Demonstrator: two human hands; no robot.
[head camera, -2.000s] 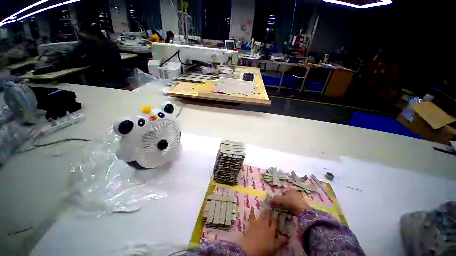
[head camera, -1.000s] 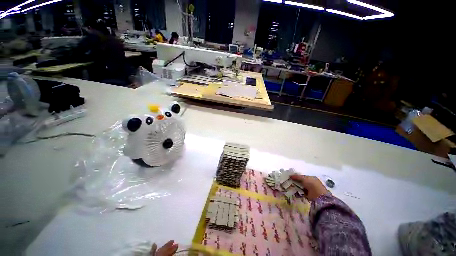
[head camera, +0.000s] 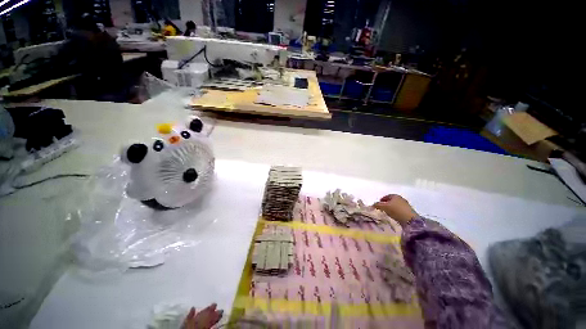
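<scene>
Loose grey fabric strips (head camera: 347, 209) lie in a heap at the far edge of the pink work board (head camera: 334, 260). My right hand (head camera: 395, 209) is at the heap's right end, fingertips together; whether it holds a strip is not clear. My left hand (head camera: 203, 317) is at the bottom edge, partly cut off, fingers apart, left of the board. A small stack of strips (head camera: 273, 250) lies at the board's left edge, with a taller, darker stack (head camera: 282, 193) behind it. More strips (head camera: 396, 273) lie blurred at the board's right side, partly beside my sleeve.
A white panda-faced fan (head camera: 173, 168) stands on a crinkled clear plastic bag (head camera: 109, 225) at the left. White paper (head camera: 218, 238) lies under the board. A bag with grey contents (head camera: 543, 276) is at the right. A white wad (head camera: 168, 316) lies beside my left hand.
My hands were together over the board two seconds ago and are now apart. My right hand has shifted from on top of the far strips to their right end. The view has shifted.
</scene>
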